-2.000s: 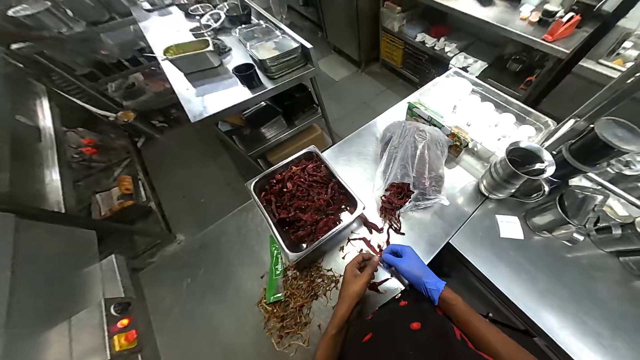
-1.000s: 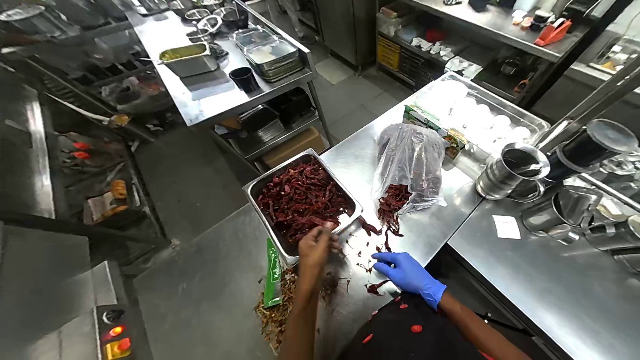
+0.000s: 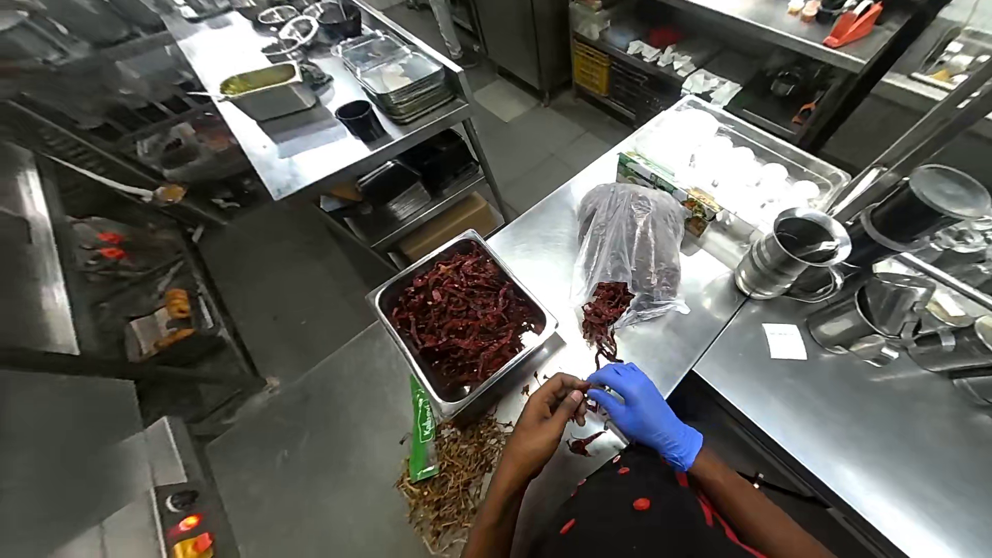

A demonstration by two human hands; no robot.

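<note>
My bare left hand (image 3: 549, 418) and my right hand (image 3: 639, 411), in a blue glove, meet over the steel counter with their fingertips on a small dried red chilli (image 3: 589, 394). A deep steel pan (image 3: 550, 319) of dried red chillies (image 3: 465, 310) stands to the left, beyond my left hand. Beyond my right hand lies a clear plastic bag (image 3: 632, 240) of chillies, some spilling from its mouth. Another dried chilli (image 3: 585, 443) lies just below my hands. A heap of dry stalks (image 3: 457, 480) is left of my left forearm, partly under a green packet (image 3: 422, 430).
A clear tray of white, round items (image 3: 833, 177) stands behind the bag, near a green box (image 3: 651, 174). Steel jugs (image 3: 783, 256) and a paper slip (image 3: 785, 342) are at right. Across the aisle, another steel table (image 3: 287, 155) bears a pan and stacked lids.
My left hand was at the pan's near edge one second ago and has come back to my right hand. My right hand's fingers have closed in on the chilli.
</note>
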